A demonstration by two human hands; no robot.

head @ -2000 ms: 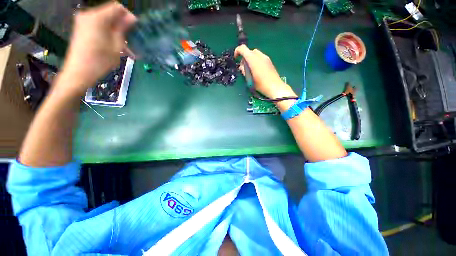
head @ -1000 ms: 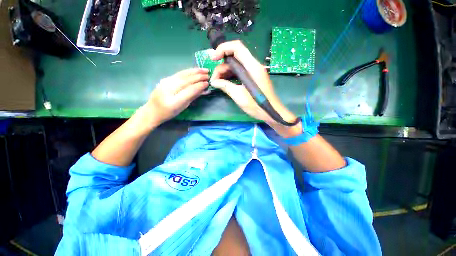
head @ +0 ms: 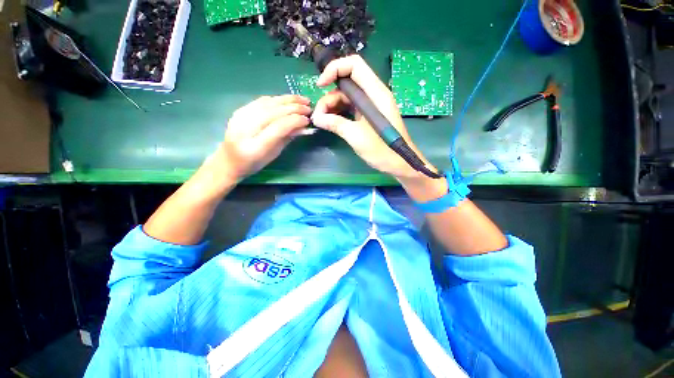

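A green circuit board [head: 304, 86] lies between my hands on the green mat, partly hidden by my fingers. My left hand [head: 267, 131] has its fingertips closed at the board's near left edge. My right hand [head: 362, 122] holds the soldering iron [head: 369, 111] across its palm, tip pointing away toward the heap, while its thumb and fingertip pinch at the board's near edge, close to my left fingertips. What small part the fingertips hold is hidden. The heap of small black components [head: 325, 22] is just beyond.
A second board [head: 422, 83] lies right, another [head: 235, 9] at the top. The white parts tray [head: 175, 59] and black fan [head: 59, 52] are left. Open cutters [head: 556, 125], a blue solder spool [head: 538, 28] and a black bin [head: 650, 111] are right. A blue cord [head: 480, 85] runs from my wrist strap.
Since two seconds ago, my left hand has come down from the upper left to the board, and my right hand has moved beside it. Over the last second both hands stay nearly still.
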